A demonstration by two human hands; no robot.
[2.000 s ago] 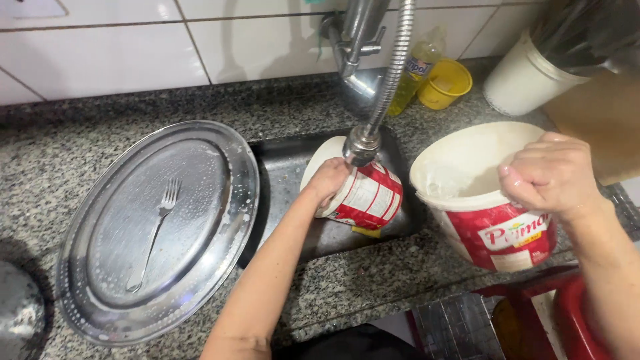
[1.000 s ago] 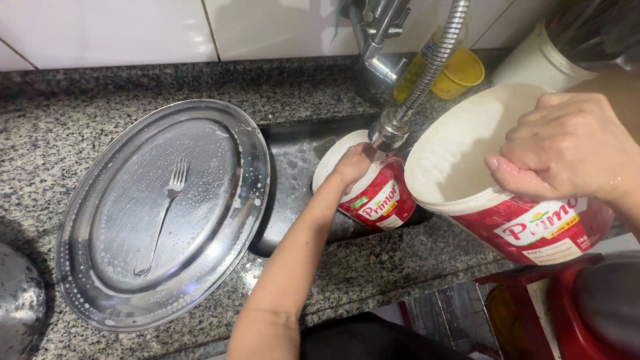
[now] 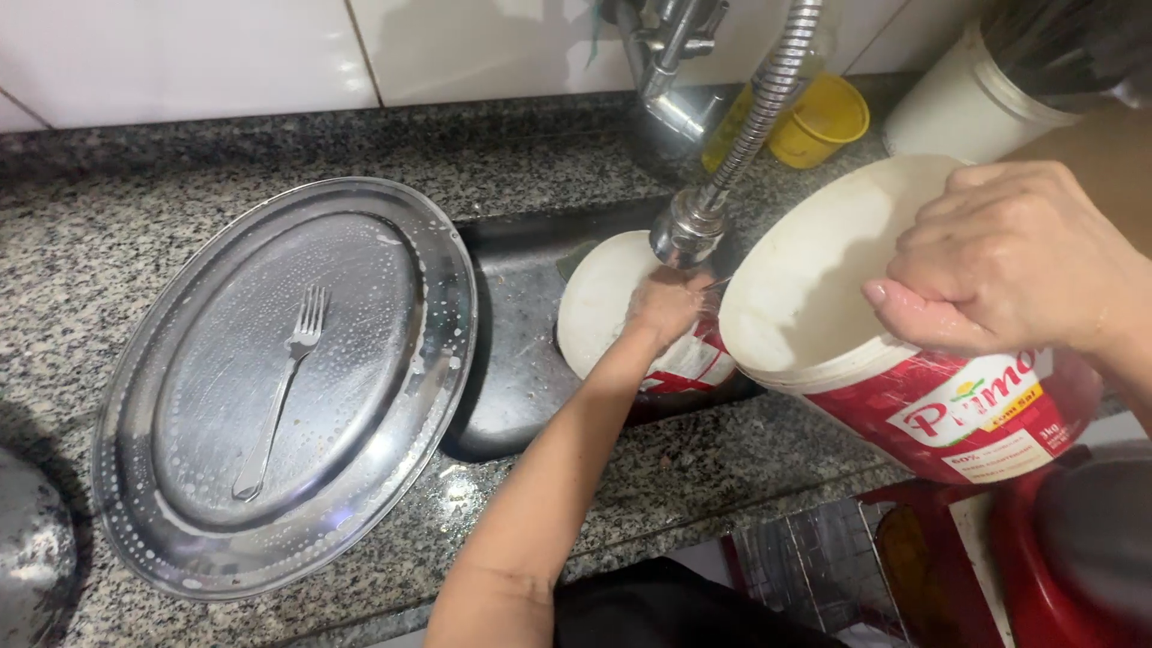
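My right hand (image 3: 981, 261) grips the rim of a large red and white plastic tub (image 3: 810, 261), tilted beside the sink with its mouth toward the faucet. Under the metal spray head (image 3: 688, 225), my left hand (image 3: 670, 301) is at the rim of a smaller white plastic tub (image 3: 598, 306) with a red label, which lies tilted in the dark sink (image 3: 513, 333). Its fingers are partly hidden, so its hold is unclear. On the left, a wet oval steel platter (image 3: 216, 378) bears a metal fork (image 3: 286, 387).
Behind the sink stand the faucet (image 3: 670, 99), a bottle of yellow liquid (image 3: 729, 126) and a yellow plastic tub (image 3: 819, 121). A white bucket (image 3: 963, 99) with dark utensils is at the back right. A round metal vessel (image 3: 31, 531) sits at the left edge.
The smaller tub has turned in the sink: its printed front, facing up a second ago, is now largely hidden and more of its white mouth shows. The right hand keeps hold of the large tub.
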